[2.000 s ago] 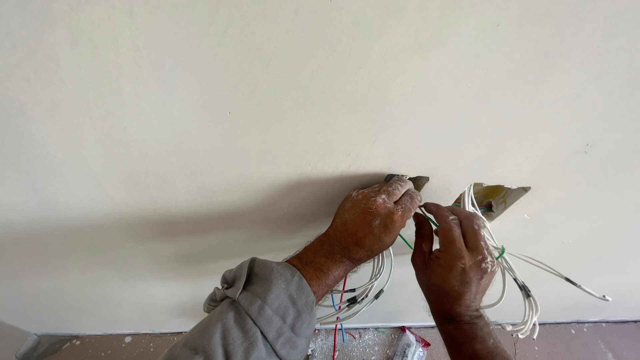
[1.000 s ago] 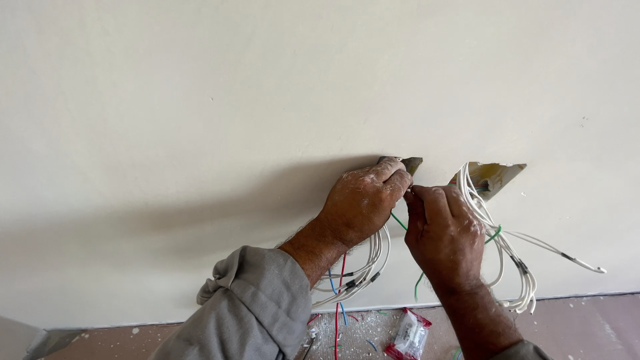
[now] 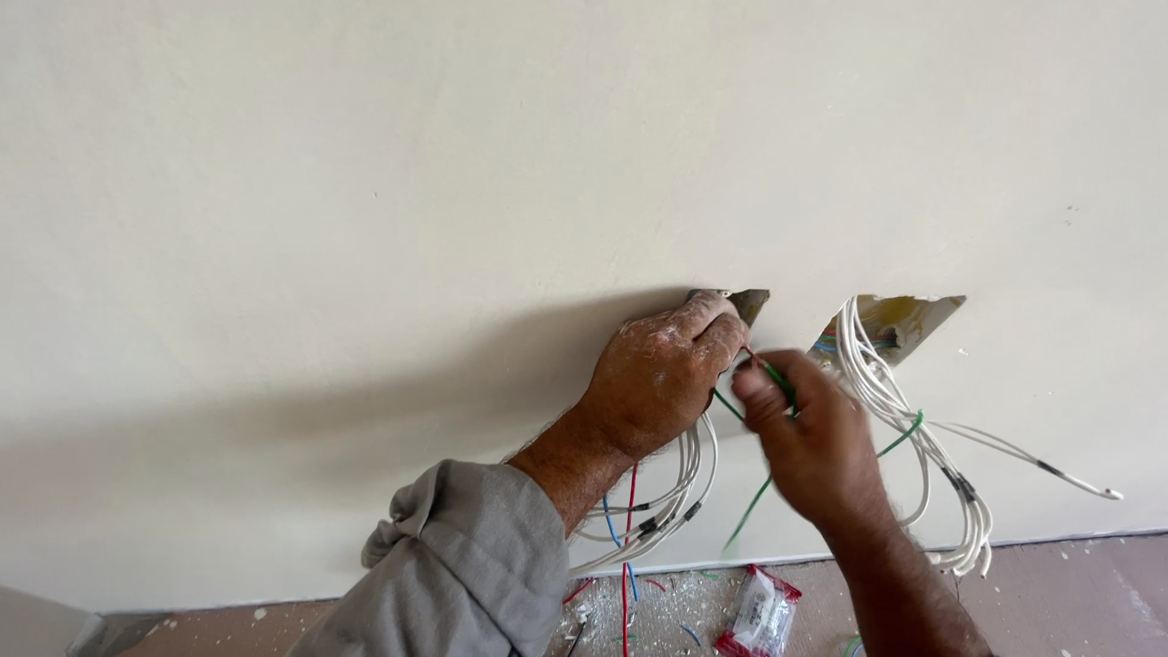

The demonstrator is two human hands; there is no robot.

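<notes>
My left hand [image 3: 664, 370], dusted white, is at the left wall box [image 3: 754, 304], its fingers closed on a wire end at the opening. Just right of it, my right hand [image 3: 812, 420] pinches a green wire [image 3: 776, 376], whose bared copper reaches toward my left fingertips. A loose green tail [image 3: 748, 516] hangs below. White cables [image 3: 692, 474] with black tape marks, a red wire [image 3: 630, 511] and a blue wire [image 3: 610, 522] hang under my left hand. A second bundle of white cables [image 3: 881, 383], tied with green wire, comes out of the right wall box [image 3: 917, 324].
The pale plastered wall [image 3: 365, 182] fills most of the view. At its foot, the reddish floor [image 3: 1077, 593] carries white debris, wire scraps and a red-and-clear plastic packet [image 3: 760, 613]. A taped cable pair [image 3: 1045, 465] sticks out to the right.
My right hand has drawn slightly away from my left fingers, and more of the green wire and its copper end shows between them. My left hand stays at the left box.
</notes>
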